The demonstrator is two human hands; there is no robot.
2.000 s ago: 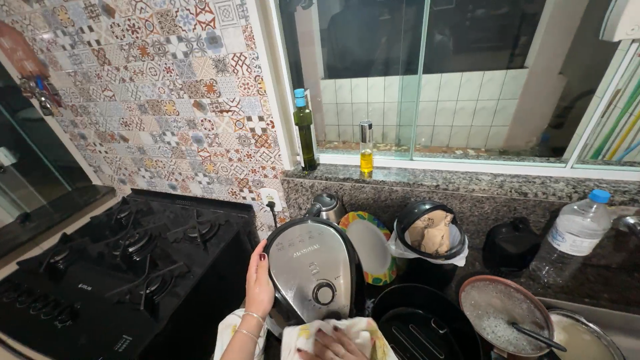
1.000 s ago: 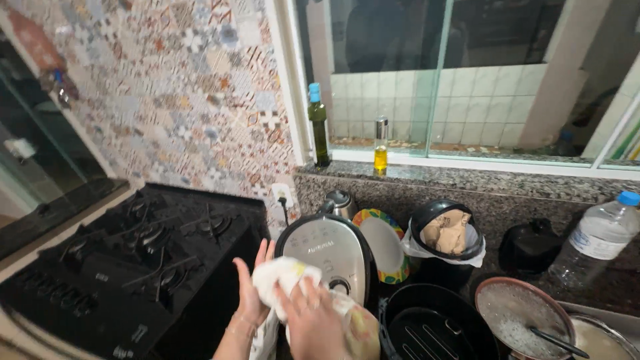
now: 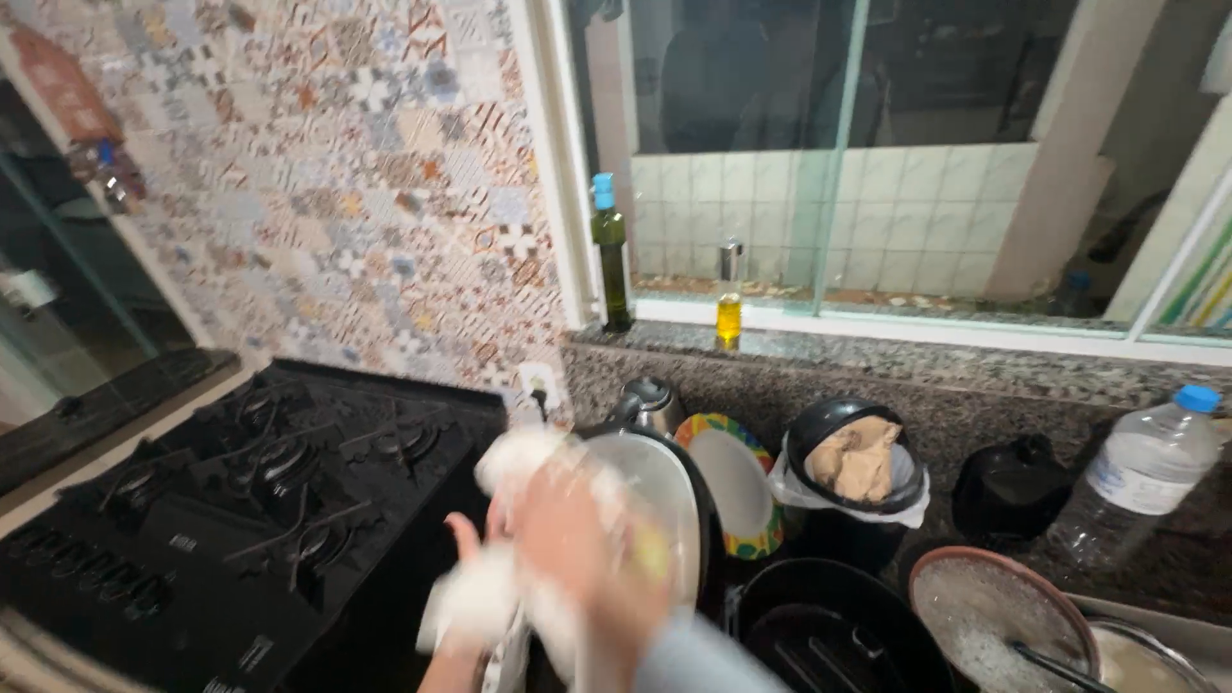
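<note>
Both hands are in front of the silver-topped black appliance (image 3: 659,491), blurred by motion. My right hand (image 3: 568,539) lies over a white patterned cloth (image 3: 520,462) and presses it toward the other hand. Mostly behind the cloth, my left hand (image 3: 467,544) shows its thumb raised and apart, with cloth around the palm and wrist. A light blue-grey sleeve covers the right forearm. Part of the appliance's top is hidden by the right hand and the cloth. Just right of it stands a plate with a colourful rim (image 3: 760,525).
A black gas cooktop (image 3: 192,539) is at left. At right are a lined bin holding brown paper (image 3: 857,462), a black basket (image 3: 828,626), a pan of sudsy water (image 3: 991,616) and a plastic bottle (image 3: 1136,472). Two oil bottles (image 3: 611,269) (image 3: 729,308) stand on the granite sill.
My left hand has let go of the appliance's side. Both hands have come together with the cloth, and the right has moved up over it.
</note>
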